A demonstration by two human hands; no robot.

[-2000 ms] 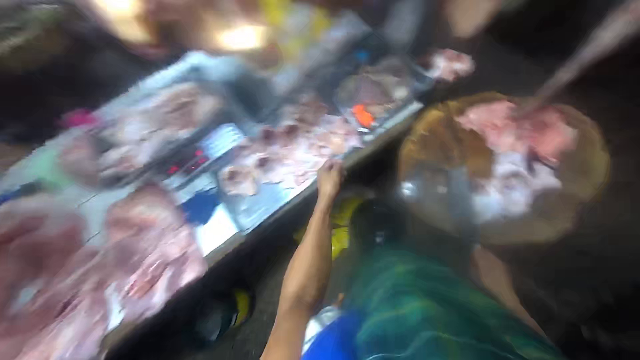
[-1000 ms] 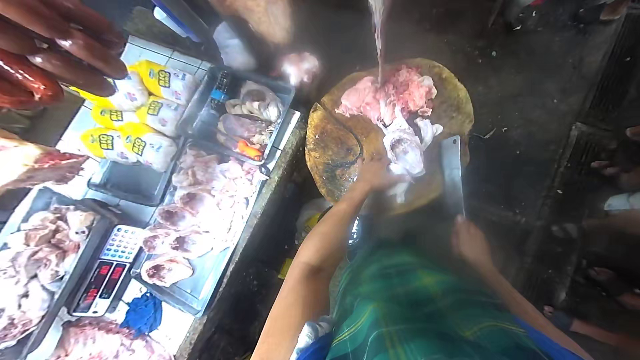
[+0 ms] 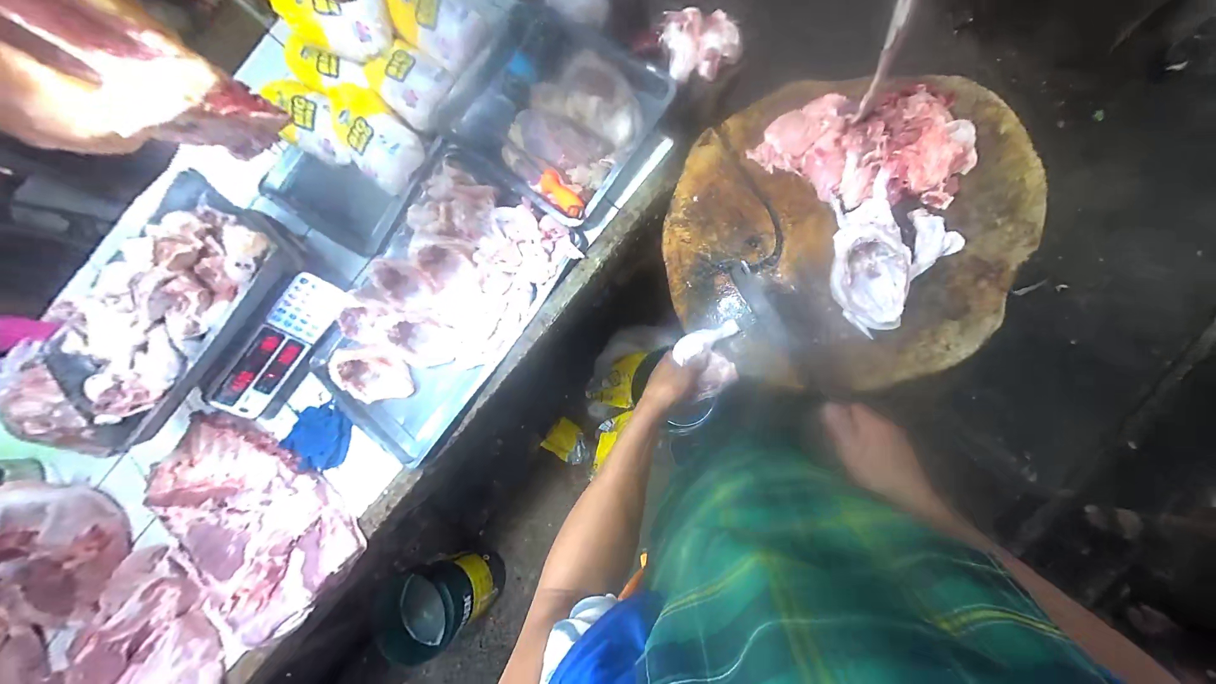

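My left hand [image 3: 673, 382] is closed on a pale piece of raw poultry [image 3: 708, 359] at the lower left rim of a round wooden chopping block [image 3: 988, 256]. Near the block's lower edge is my right hand [image 3: 855, 427], blurred, beside a streak that looks like the cleaver [image 3: 760, 304]; its grip cannot be made out. An opened, pale poultry carcass [image 3: 876, 271] lies at the middle right of the block. Behind it sits a heap of pink raw meat scraps [image 3: 917, 142], with a thin strand or rod in front of it, reaching up out of view.
At the left, a tiled counter [image 3: 123, 494] holds trays of chicken pieces [image 3: 427, 275], a digital scale [image 3: 271, 356], yellow-and-clear packaged poultry [image 3: 351, 114] and large meat slabs [image 3: 256, 522]. An orange-handled tool [image 3: 560, 193] lies on a tray. A dark bucket [image 3: 427, 608] stands below the counter.
My left hand has moved off the block's middle to its lower left rim, now with a poultry piece in it. The cleaver, upright at the block's right a second ago, has moved left.
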